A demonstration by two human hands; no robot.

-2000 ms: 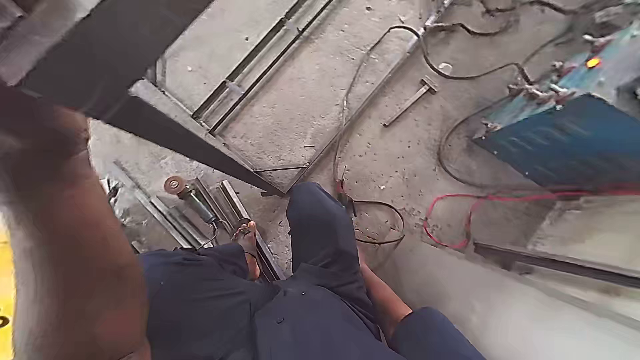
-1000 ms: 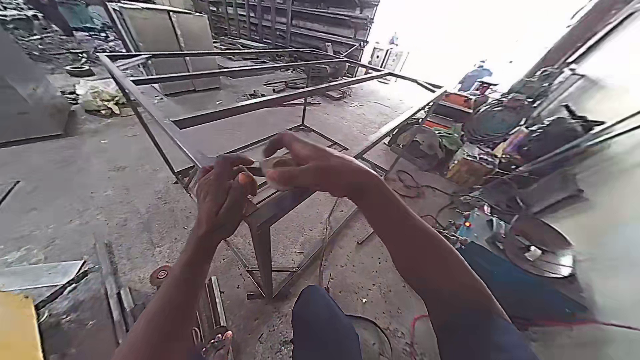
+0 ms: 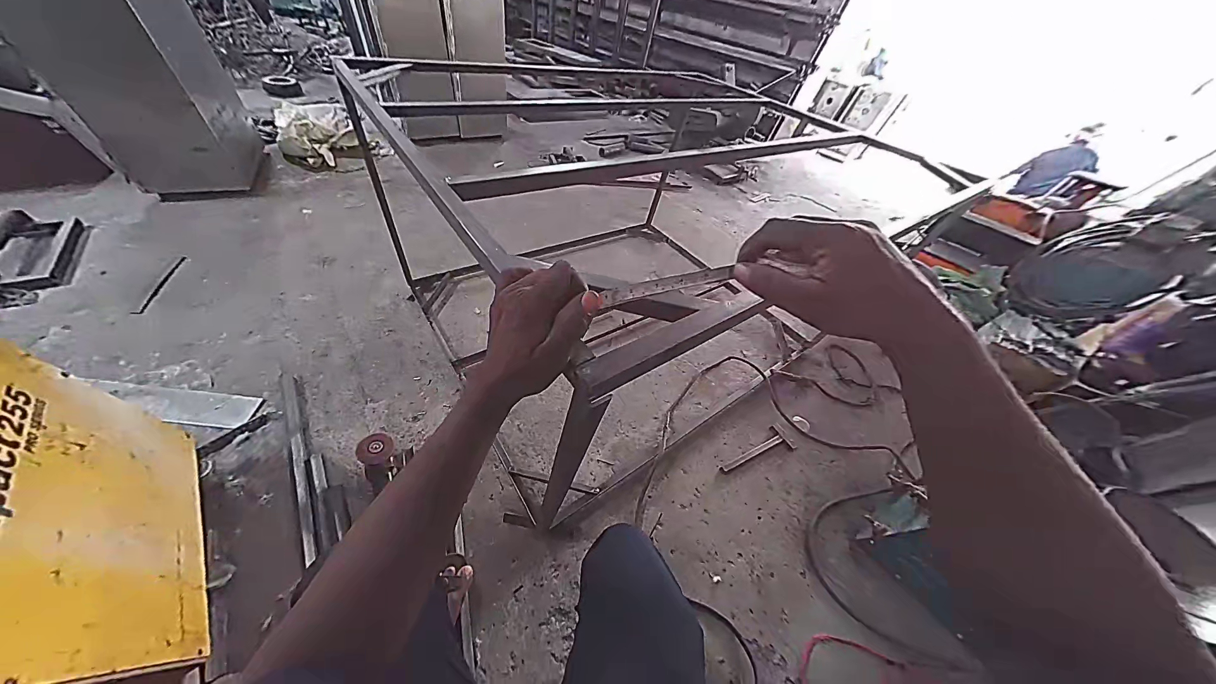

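A welded frame of square metal tubing [image 3: 570, 176] stands in front of me, its near corner below my hands. Between the hands stretches a narrow strip with markings, which looks like a measuring tape [image 3: 665, 285]. My left hand [image 3: 537, 328] grips one end of it at the near corner of the frame, fingers on the tubing. My right hand [image 3: 817, 275] pinches the other end between thumb and fingers, just above the near top bar [image 3: 674, 350]. What lies inside each palm is hidden.
A hammer [image 3: 757, 449] and a cable [image 3: 665, 437] lie on the floor by the frame. An angle grinder [image 3: 377, 451] lies near metal bars [image 3: 309, 475] at left. A yellow cabinet [image 3: 104, 532] is at far left. Coiled cables [image 3: 1092, 256] and clutter fill the right; a person [image 3: 1059, 169] is beyond.
The view has swung up from the floor. Since one second ago, my right hand has moved away from my left, and the strip now spans the space between them.
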